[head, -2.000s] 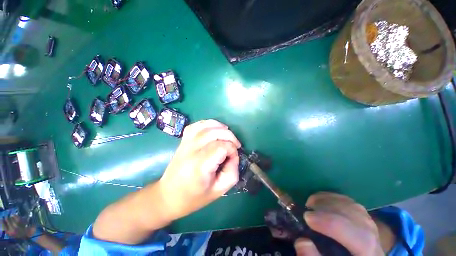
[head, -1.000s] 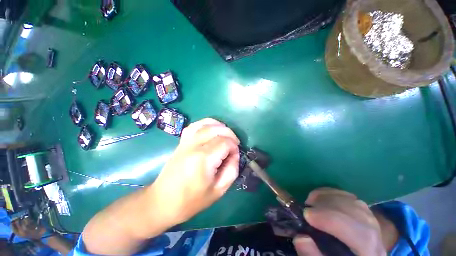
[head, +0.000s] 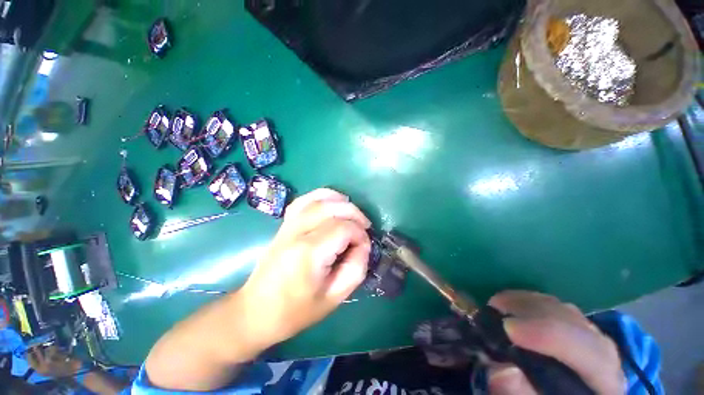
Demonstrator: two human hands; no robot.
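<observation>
My right hand (head: 552,343) grips the black handle of a soldering iron (head: 436,279). Its metal tip points up and left at a dark unit (head: 390,262) on the green mat. My left hand (head: 316,251) is closed at the left side of this unit, with fingertips at its upper edge. The fingers hide most of the unit, and what they pinch cannot be made out. A thin strand of solder wire (head: 174,288) runs from the left toward my left forearm. A second dark cluster (head: 444,339) lies at the bench edge beside the iron handle.
Several black device housings (head: 228,185) lie in a group at left, by slim metal tweezers (head: 197,223). A solder reel (head: 68,270) stands at the left edge. A black tray (head: 386,46) and a brown pot (head: 540,108) with silvery shreds are behind. Another person's hand (head: 54,361) shows lower left.
My right hand and the iron have shifted slightly right, the tip moving a little off to the right. My left hand stays in place. The view has shifted slightly.
</observation>
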